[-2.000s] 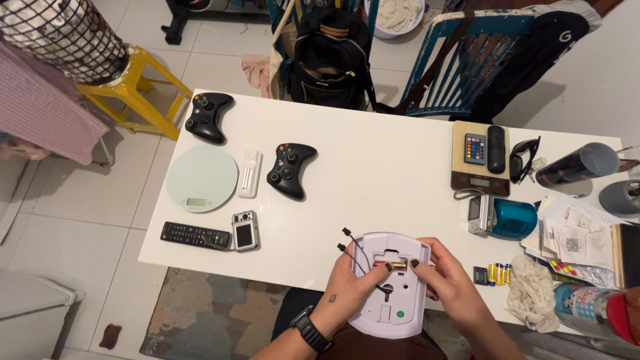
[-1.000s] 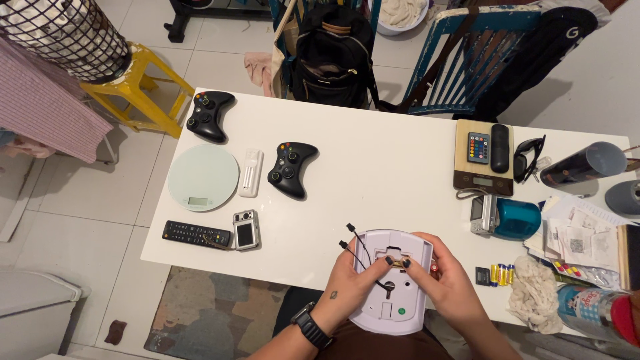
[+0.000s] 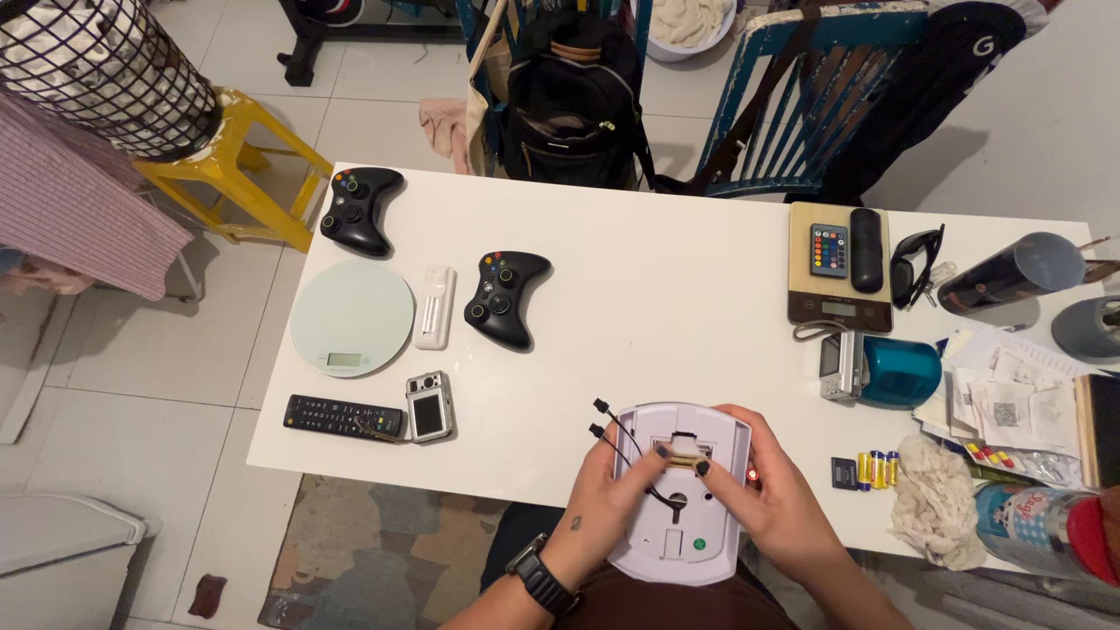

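Note:
A white plastic device (image 3: 682, 542), its back facing up, is held between both hands at the near table edge. Black wires with small connectors (image 3: 600, 405) come out of its back at the left. My left hand (image 3: 604, 499) grips the left side, its thumb at the open battery compartment. Opposite it, my right hand (image 3: 770, 490) holds the right side, thumb pressed at the same compartment. A gold-coloured battery (image 3: 684, 460) shows between the thumbs. A small red light (image 3: 752, 474) glows at the device's right edge. Fingers under the device are hidden.
Left on the white table (image 3: 665, 280) are game controllers (image 3: 509, 300), a round scale (image 3: 352, 317), a remote control (image 3: 343, 417) and a camera (image 3: 429, 407). Right are yellow batteries (image 3: 878, 470), a crumpled cloth (image 3: 936, 503), another camera (image 3: 842, 365) and a rectangular scale (image 3: 840, 315).
A red light now shows at the device's right edge, not seen in the earlier frames. The thumbs have shifted slightly at the battery compartment; both hands still hold the device.

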